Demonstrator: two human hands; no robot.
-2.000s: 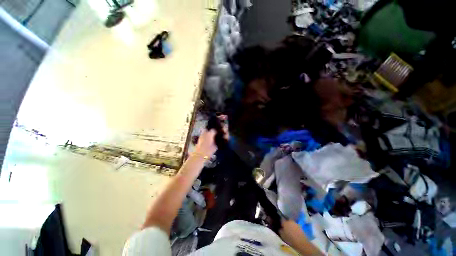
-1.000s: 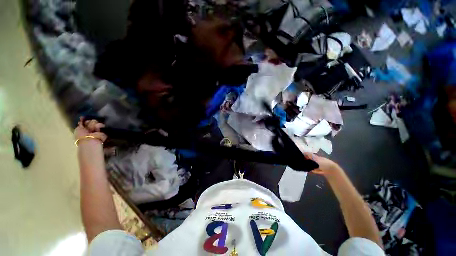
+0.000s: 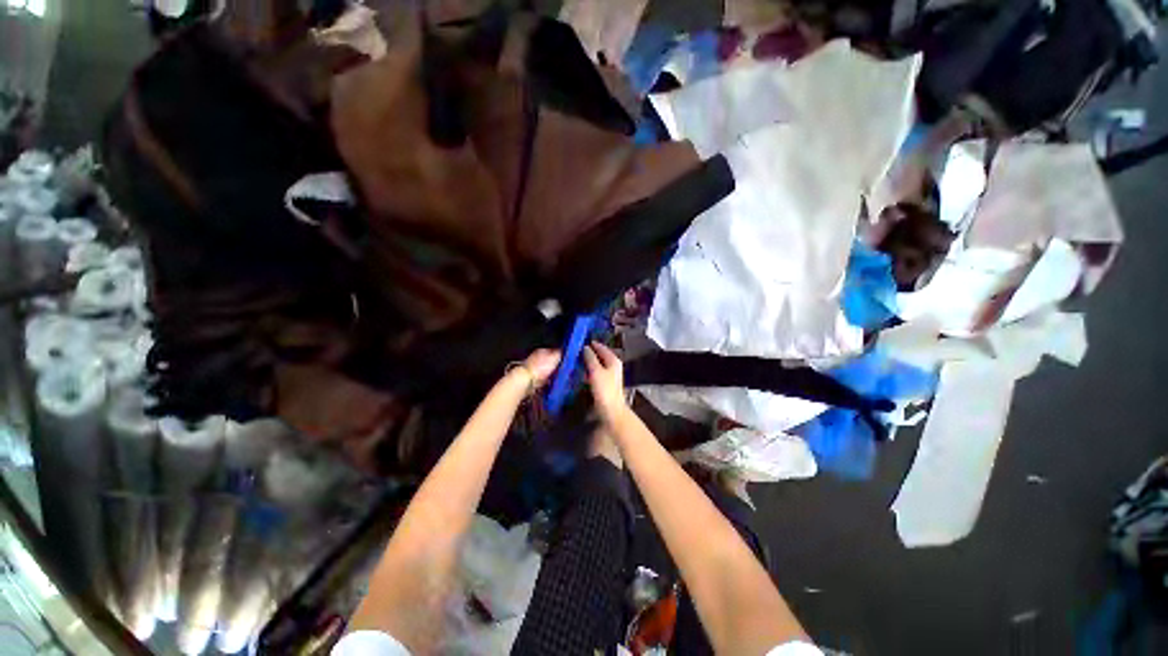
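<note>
A large floppy bundle of black-and-brown sewn pieces (image 3: 448,192) fills the upper left, its folds gathering near my hands. A bright blue rigid edge (image 3: 570,364) shows between my hands at the bundle's lower side. My left hand (image 3: 542,367) is at its left side and my right hand (image 3: 601,372) at its right, fingers bent and close together. What the fingertips hold is too small and blurred to tell. A long black strip (image 3: 769,376) runs right from beside my right hand, across the pale scraps.
Plastic-wrapped rolls (image 3: 192,461) stand at the left. Large white offcuts (image 3: 781,192) and crumpled blue plastic (image 3: 845,442) lie to the right on the grey floor (image 3: 833,564). Dark cloth (image 3: 1025,58) lies at the upper right. My legs (image 3: 583,564) are below my hands.
The view has shifted from the white table to the bundle. My hands, wide apart with the black strip stretched between them a second ago, are now close together at the bundle.
</note>
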